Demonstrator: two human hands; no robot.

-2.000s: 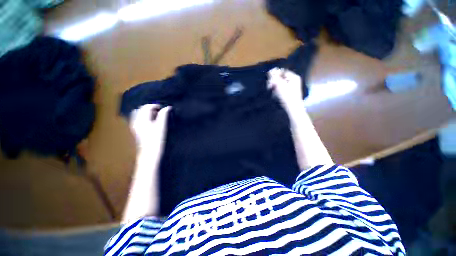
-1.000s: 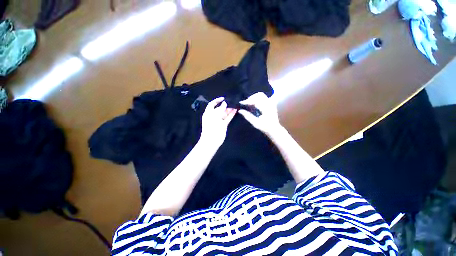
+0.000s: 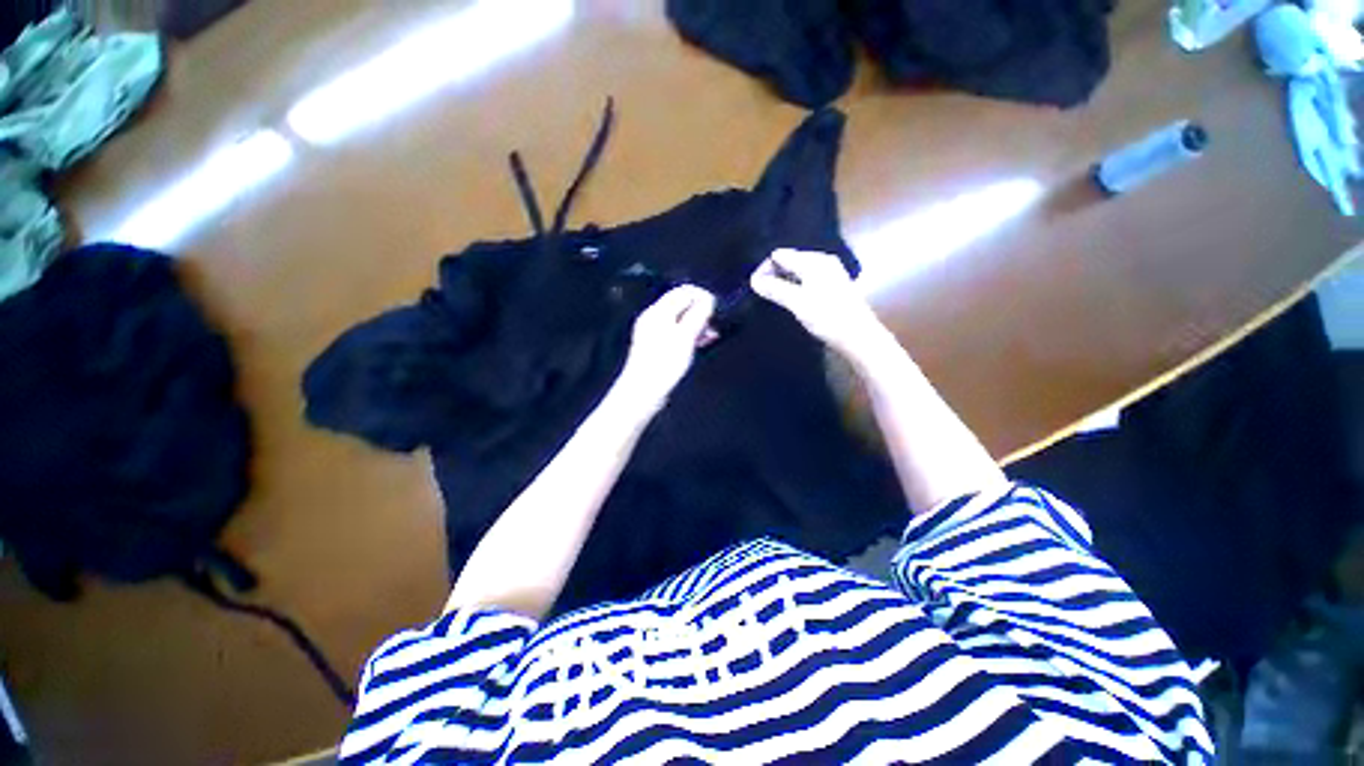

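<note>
A black dress [image 3: 688, 449] lies spread in front of me, its neckline away from me and two thin black neck ties [image 3: 563, 187] sticking out beyond it. One puff sleeve [image 3: 374, 374] lies at the left, the other [image 3: 805, 187] points up at the right. My left hand [image 3: 673, 329] pinches the black cloth below the neckline. My right hand [image 3: 808, 287] pinches the same area just to the right. A small dark grey label [image 3: 639, 279] shows beside my left hand. The pinched cloth is mostly hidden by my fingers.
A black garment heap [image 3: 120, 412] lies at left with a trailing cord. More black garments [image 3: 972, 45] lie at the far side, pale green cloth [image 3: 75, 97] at upper left. A grey cylinder [image 3: 1149, 159] and light-blue cloth [image 3: 1316, 112] are at right. Black cloth [image 3: 1227, 479] hangs beyond the table edge [image 3: 1182, 367].
My hands came from the two sleeve sides together at the upper bodice. Since one second ago they have parted slightly, still pinching cloth. The view shifted, and the dress now lies tilted.
</note>
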